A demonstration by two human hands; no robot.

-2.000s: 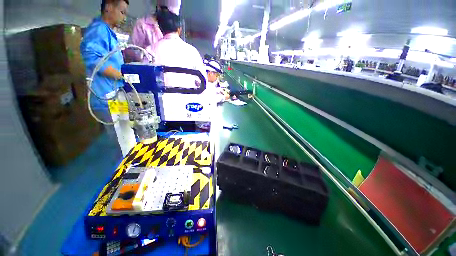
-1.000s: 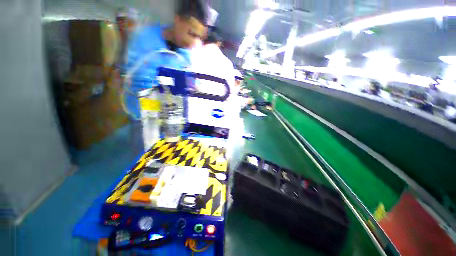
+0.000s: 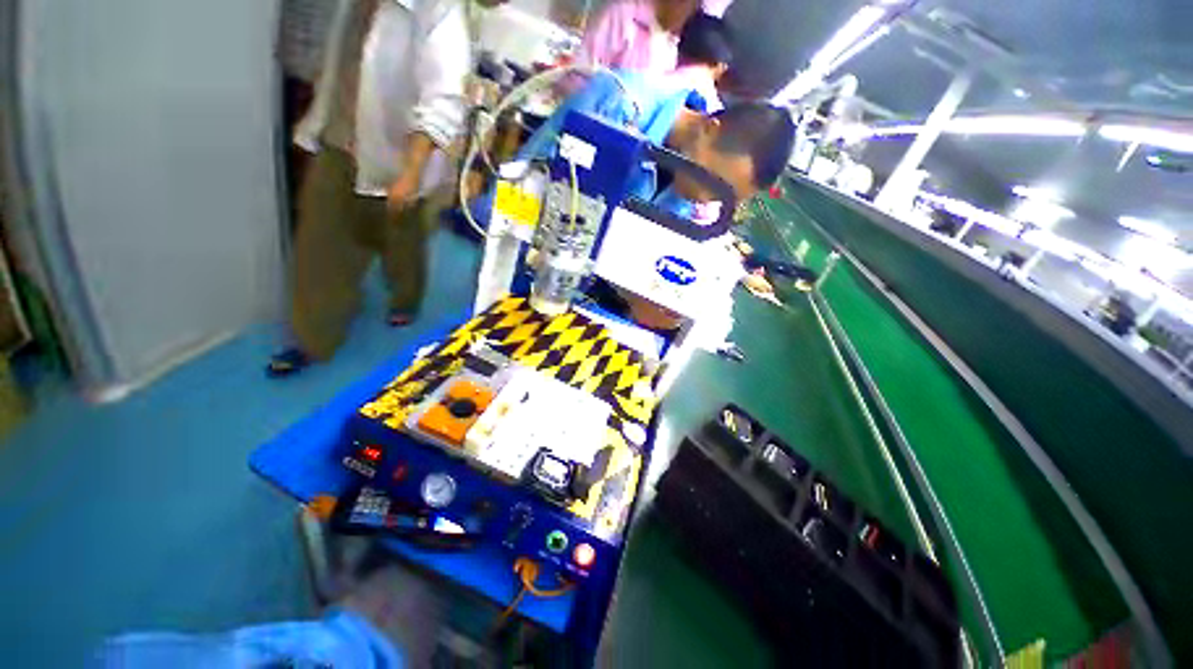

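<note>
The blue benchtop press [image 3: 675,272] stands tilted in view, its metal press head [image 3: 563,255] above the black-and-yellow bed [image 3: 523,327]. On the bed lies a white perforated plate [image 3: 536,416] with an orange insert [image 3: 454,410] at its left and a small black housing [image 3: 555,473] at its right. The front panel has a lit red button [image 3: 585,555] and a green one. My left hand [image 3: 403,612] seems to be the dark, blurred shape past a blue sleeve at the bottom edge, below the press; its fingers cannot be made out. My right hand is out of view.
A black compartment tray [image 3: 785,549] with shiny-rimmed parts sits right of the press on the green bench [image 3: 765,373]. Metal rails run along the bench. People stand or bend behind the press; another person [image 3: 380,144] stands at the left. Orange tubing hangs under the panel.
The view has turned and tilted, so the press appears farther right and slanted. A blue sleeve and dark hand shape have entered at the bottom left. The person in blue now bends behind the press.
</note>
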